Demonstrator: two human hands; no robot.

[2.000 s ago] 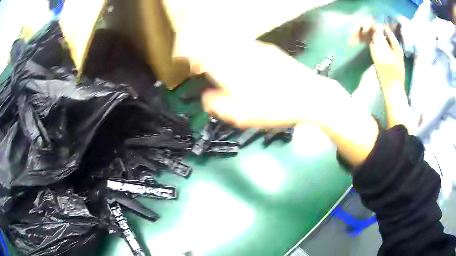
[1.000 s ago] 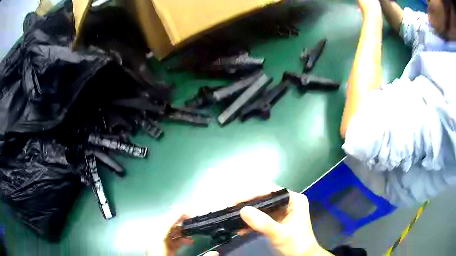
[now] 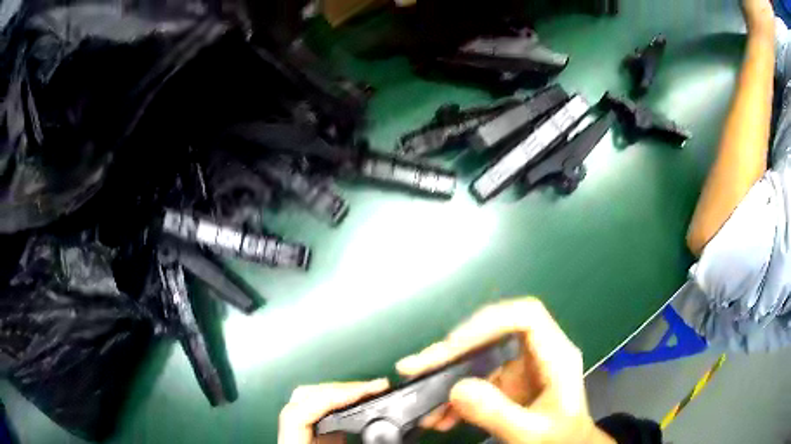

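Note:
A long black plastic part (image 3: pixel 425 392) is held in both hands at the bottom centre, tilted up to the right. Its round boss shows on the lower edge near its left end. My left hand (image 3: pixel 325 408) grips the left end and is partly cut off by the bottom edge. My right hand (image 3: pixel 529 381) grips the right end, thumb on the near face and fingers over the far edge. The side facing away from me is hidden. Loose black parts (image 3: pixel 531 147) lie on the green table beyond the hands, some ribbed side up.
A shiny black plastic bag (image 3: pixel 78 312) fills the left, with parts (image 3: pixel 238 241) spilling from it. The green table (image 3: pixel 373 277) has a curved edge at right. A cardboard box (image 3: pixel 347 10) shows at the top. A co-worker's arm (image 3: pixel 737 147) rests at right, above a blue stool or crate (image 3: pixel 655 347).
Since one second ago, the part has turned in my hands, showing a lighter face and its boss at the bottom. The view has shifted, so the pile appears larger and the box mostly leaves the top.

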